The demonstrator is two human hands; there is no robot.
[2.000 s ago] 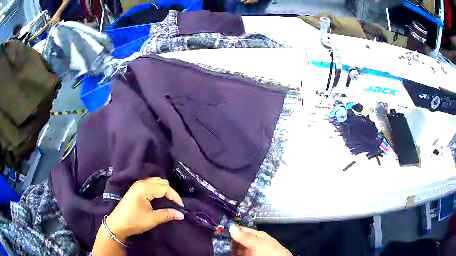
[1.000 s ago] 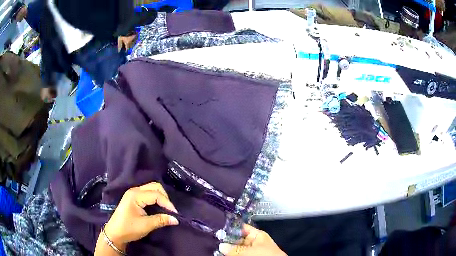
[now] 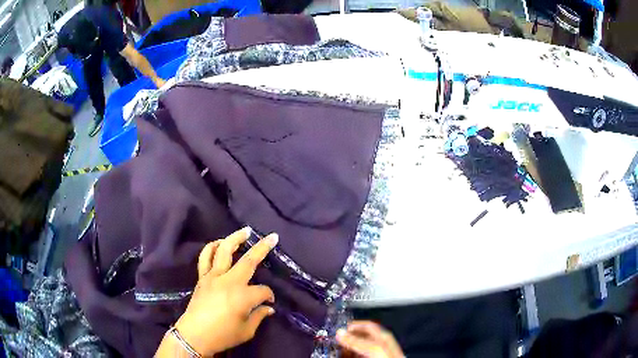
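A large coat [image 3: 301, 154] lies with its dark purple inner side up over the table's left part and down toward me. A plaid strip [image 3: 364, 231] borders its right edge, and a rounded pocket outline is stitched on the purple panel. My left hand [image 3: 231, 301] lies over the coat near a narrow plaid-edged opening [image 3: 297, 269], fingers spread, fingertips at its upper end. My right hand [image 3: 367, 340], cut off by the bottom edge, is at the lower plaid edge beside a purple strip; its grip is unclear.
A white JACK sewing machine [image 3: 504, 84] stands right. Dark cut strips [image 3: 490, 168] and a flat black rectangle [image 3: 554, 171] lie below its arm. A folded plaid piece with purple patch [image 3: 269, 31] lies at the far edge. A person [image 3: 98, 49] bends over blue bins [image 3: 119, 133] at left.
My left hand has let go of the purple strip and moved up and right to the plaid-edged opening, fingers spreading. The person has moved back to the bins. The view has shifted slightly.
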